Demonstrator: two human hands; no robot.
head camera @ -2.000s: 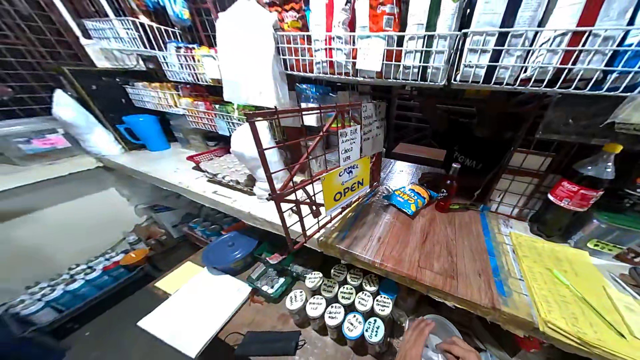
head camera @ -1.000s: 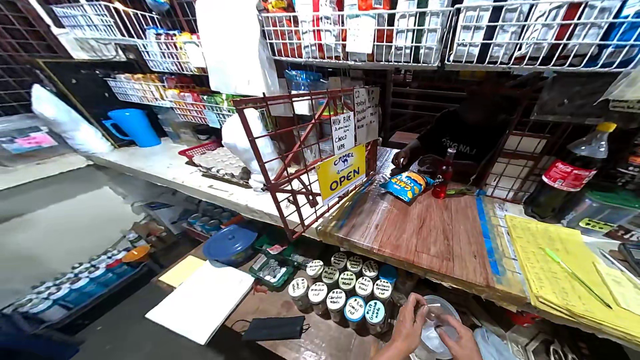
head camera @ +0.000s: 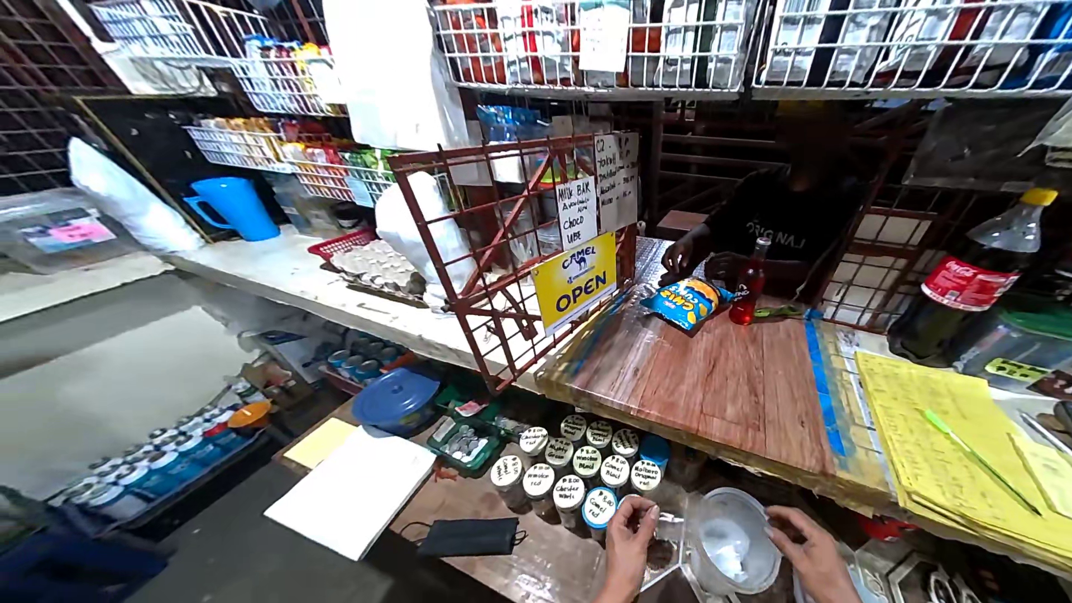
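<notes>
A translucent plastic tub (head camera: pixel 735 540) with an open top sits at the lower right, something whitish inside it. My right hand (head camera: pixel 808 548) touches the tub's right rim with its fingertips. To the left of the tub is my left hand (head camera: pixel 632 540), its thumb and forefinger close together near a clear plastic container; whether it pinches anything thin cannot be told. Several jars with handwritten lids (head camera: pixel 586 461) stand just beyond my left hand. A black face mask (head camera: pixel 471 537) lies on the lower table, left of the jars.
A blue snack bag (head camera: pixel 687 303) and a red bottle (head camera: pixel 749 285) stand on the wooden counter (head camera: pixel 712 377), before a person in a dark shirt. A red metal grille (head camera: pixel 494 293) rises left of them. Yellow paper (head camera: pixel 930 435) and a cola bottle (head camera: pixel 967 276) are at right.
My hands have moved apart, with the left now beside the tub and the right at its rim. The person across the counter has come closer to the snack bag.
</notes>
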